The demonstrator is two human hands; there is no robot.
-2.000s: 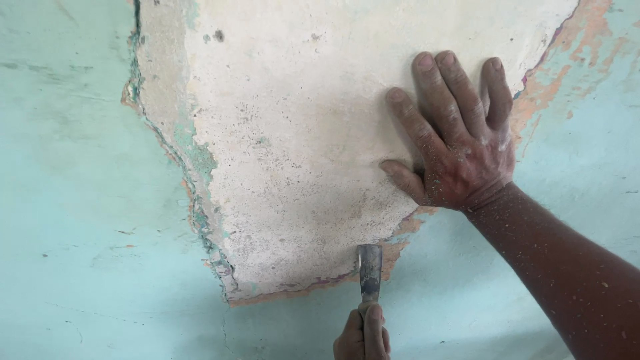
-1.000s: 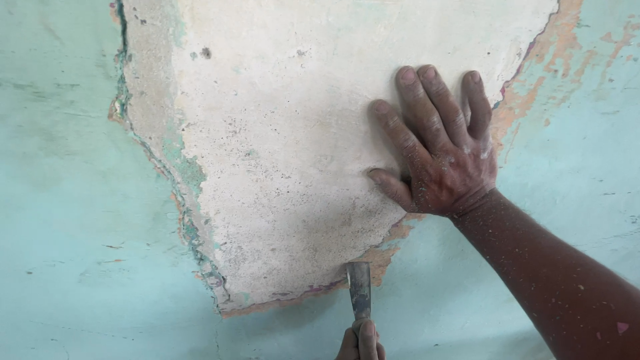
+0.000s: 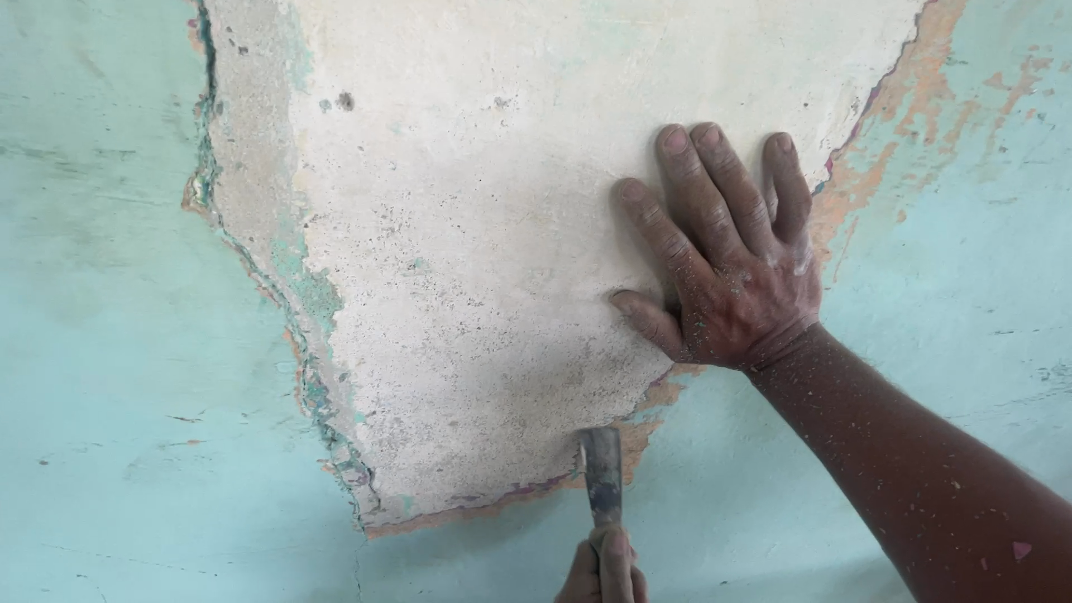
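My right hand (image 3: 737, 260) lies with its fingers spread on the pale bare plaster (image 3: 469, 276), near that patch's right edge. Dust and specks cover the skin of the hand and forearm. Lower down, my left hand (image 3: 605, 571) grips a scraper (image 3: 604, 477) with a narrow metal blade pointing up. The blade's tip is at the lower right edge of the bare patch, beside a strip of exposed orange undercoat (image 3: 641, 448). Fingers hide the scraper's handle, and the frame's bottom edge cuts off the rest of that hand.
Light turquoise paint (image 3: 151, 352) surrounds the bare patch on the wall. A jagged crack with flaking paint (image 3: 314, 394) runs down its left side. More orange undercoat (image 3: 930, 92) shows at the upper right.
The scraper blade has shifted slightly along the lower right edge of the bare patch. My right hand keeps its place on the plaster.
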